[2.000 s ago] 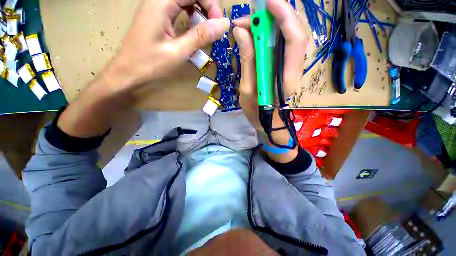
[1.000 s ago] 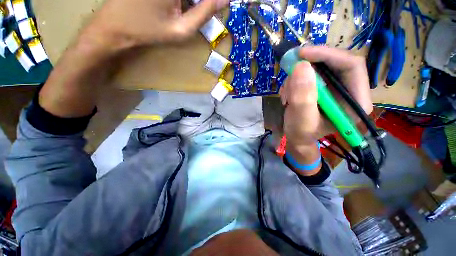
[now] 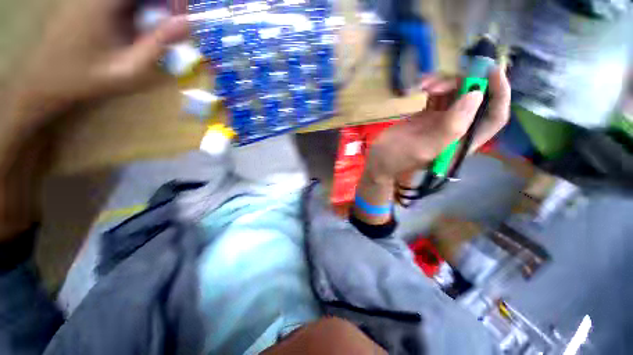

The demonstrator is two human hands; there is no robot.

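Observation:
The frame is blurred by motion. My right hand (image 3: 444, 128) holds the green-handled soldering iron (image 3: 475, 87), raised at the right beyond the board edge. My left hand (image 3: 104, 62) is at the upper left by the left edge of the blue circuit board panel (image 3: 277, 76). Whether its fingers grip the panel or a cell is too blurred to tell. White and yellow pouch cells (image 3: 200, 102) stick out along the panel's left side, the lowest one (image 3: 216, 139) at its near corner.
Blue-handled pliers (image 3: 414, 48) lie beyond the panel on the tan board (image 3: 375, 97). Red packs (image 3: 352, 156) show below the bench edge. Blurred white and grey items stand at the upper right. A red object (image 3: 425, 255) and metal parts are low at the right.
My right hand with the iron has moved right, away from the panel. The view has turned right, and more of the panel shows. The left hand stays near its left edge.

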